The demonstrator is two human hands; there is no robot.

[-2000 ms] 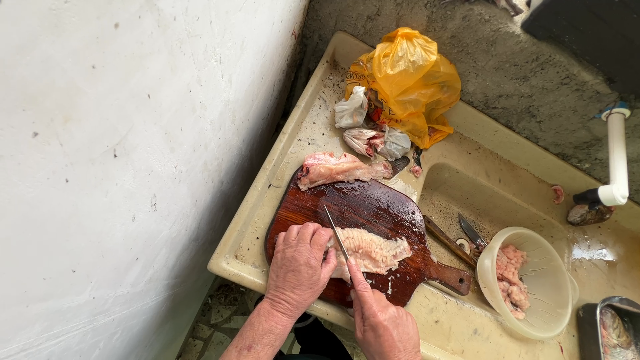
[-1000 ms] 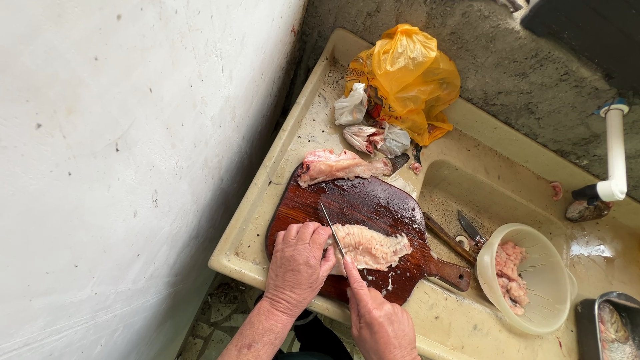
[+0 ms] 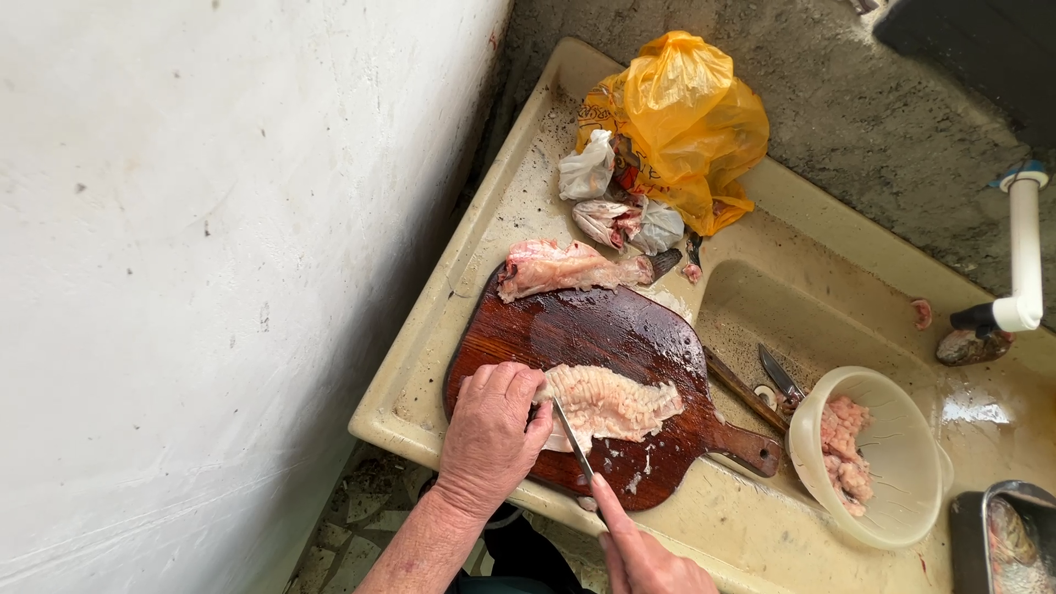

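Observation:
A pale fish fillet (image 3: pixel 615 402), scored with many close cuts, lies on the dark wooden cutting board (image 3: pixel 577 326). The fingers of my left hand (image 3: pixel 493 425) press on its left end. My right hand (image 3: pixel 648 553) grips a knife (image 3: pixel 573 437), its index finger along the back; the blade's tip meets the fillet close to my left fingertips. The knife's handle is mostly hidden in that hand. Along the board's upper edge rests a skinned fish piece (image 3: pixel 565 268) with a dark tail.
The board sits on a beige sink counter (image 3: pixel 412 417). A yellow plastic bag (image 3: pixel 689 115) and a fish head (image 3: pixel 609 221) are behind it. To the right are a plastic bowl of fish flesh (image 3: pixel 870 458), a second knife (image 3: pixel 780 371), a white pipe (image 3: pixel 1025 247) and a metal tray (image 3: pixel 973 528).
The knife in my right hand has shifted slightly downward, away from the board's middle. My left hand stays at the fillet's left end.

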